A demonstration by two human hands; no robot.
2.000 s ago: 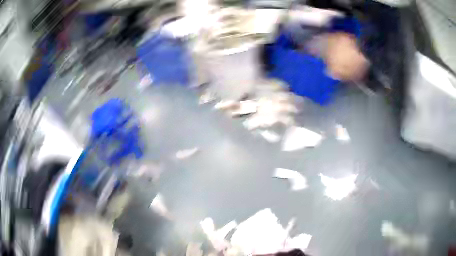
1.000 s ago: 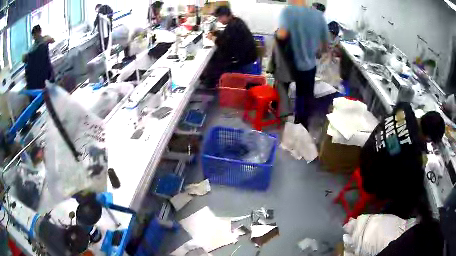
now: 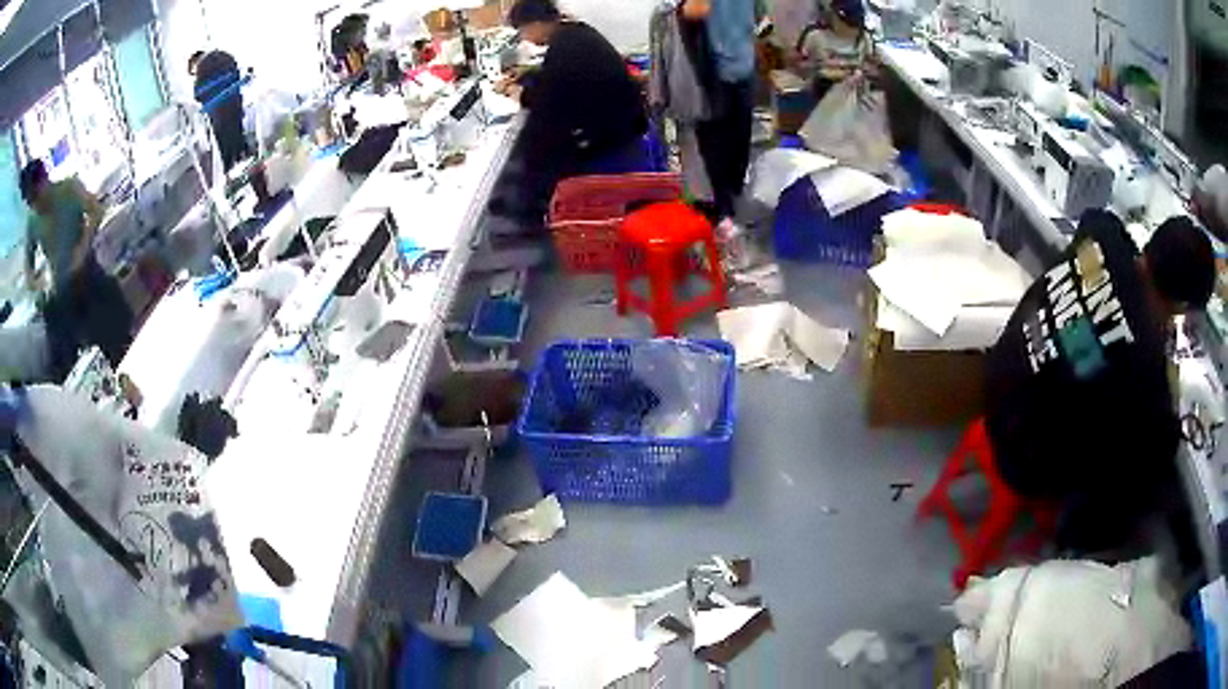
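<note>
Neither of my hands is in the picture. Nearest in front of me, white paper scraps [image 3: 572,633] lie on the grey floor, some with brown pieces among them. Beyond them stands a blue lattice crate [image 3: 626,464] holding dark cloth and a clear plastic bag. At the lower right is a bulging off-white cloth bundle [image 3: 1064,626]. At the lower left hangs a white sheet or bag with dark handwriting [image 3: 121,525].
A long white machine table [image 3: 404,364] runs along the left. A person in black [image 3: 1084,390] sits on a red stool [image 3: 976,505] at the right, beside a paper-topped brown box [image 3: 923,384]. A red stool [image 3: 669,263] and red crate [image 3: 586,222] stand ahead. More people are further back.
The blurred view of two seconds ago is now clearer and looks down the aisle. Since one second ago, the view has shifted slightly; more of the blue crate at the back shows.
</note>
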